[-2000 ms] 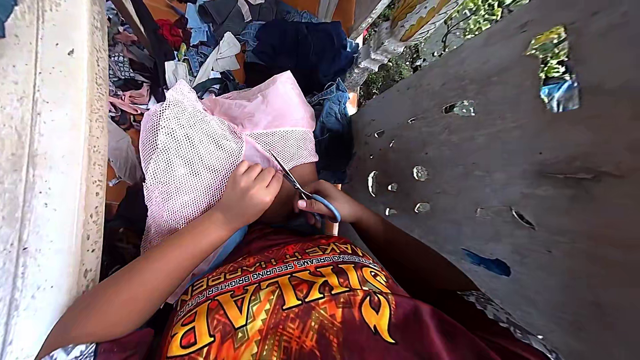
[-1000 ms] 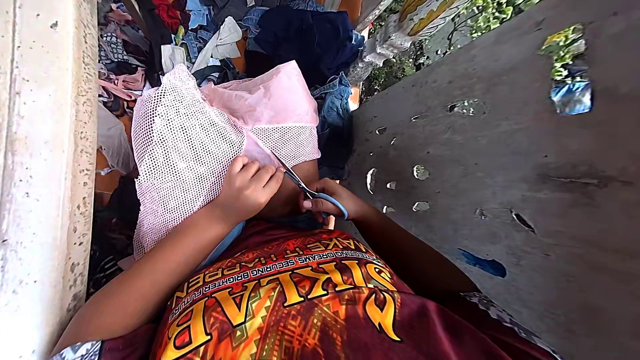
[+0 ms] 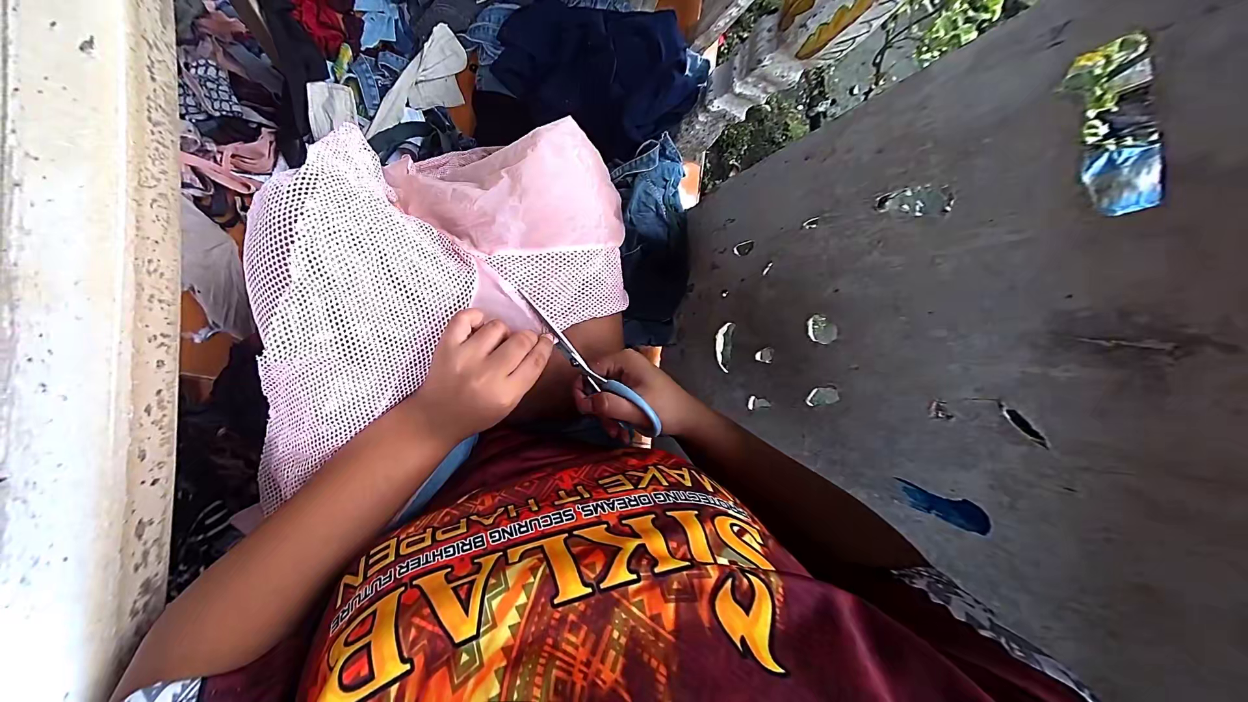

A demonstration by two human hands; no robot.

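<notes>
Pink fabric with white-and-pink mesh panels (image 3: 361, 283) lies spread over my lap. My left hand (image 3: 483, 375) pinches the fabric near its middle, at the lower edge of a smooth pink strip. My right hand (image 3: 639, 390) grips the blue-handled scissors (image 3: 632, 402), some fingers hidden behind the handle. The scissor blades point up and left and lie along the pink strip, just right of my left fingertips. How far apart the blades are is hard to tell.
A heap of mixed cloth (image 3: 585, 73) lies beyond the mesh fabric. To the left runs a pale, speckled ledge (image 3: 88, 341). On the right stands a grey panel (image 3: 926, 322) with several holes. A carved white post (image 3: 746, 93) is at the upper right.
Both hands keep nearly the same place on the fabric and scissors. The view has shifted slightly; no other change is plain.
</notes>
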